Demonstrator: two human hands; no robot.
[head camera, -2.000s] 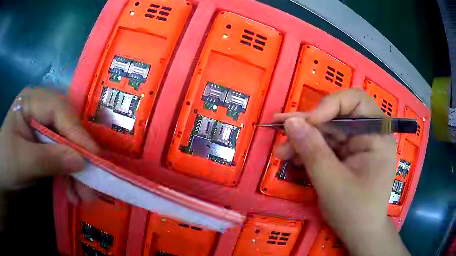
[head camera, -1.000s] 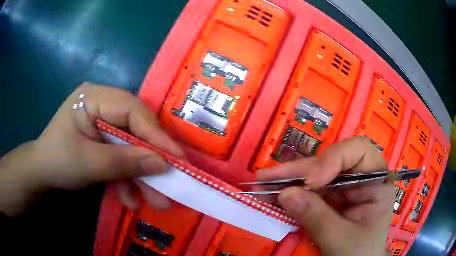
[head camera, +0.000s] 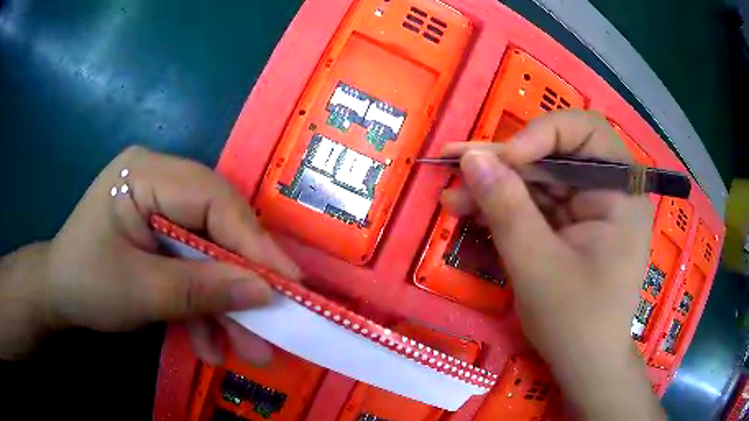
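Note:
My left hand (head camera: 164, 255) pinches the red-edged label sheet (head camera: 353, 349), a folded white strip whose red edge bears rows of tiny pale dots. Three round white dot stickers (head camera: 121, 190) are on the back of this hand. My right hand (head camera: 546, 222) holds the tweezers (head camera: 575, 174), tips close together at the right edge of a phone rear housing (head camera: 386, 62). That orange housing shows paired silvery SIM card holders (head camera: 365, 113) and a larger silvery socket area (head camera: 333, 181). Whether the tips hold a sticker is too small to tell.
The pinkish-red foam tray (head camera: 246, 140) holds several more orange housings in two rows, partly covered by my hands and the sheet. The glossy dark-green bench (head camera: 123, 74) lies left. A pale grey stripe (head camera: 649, 78) curves behind the tray; a blurred yellow part (head camera: 739, 214) is at far right.
The tweezers have moved up and left from the sheet's dotted edge to the housing's right edge, and their tips have closed together. My left hand and the sheet have barely moved.

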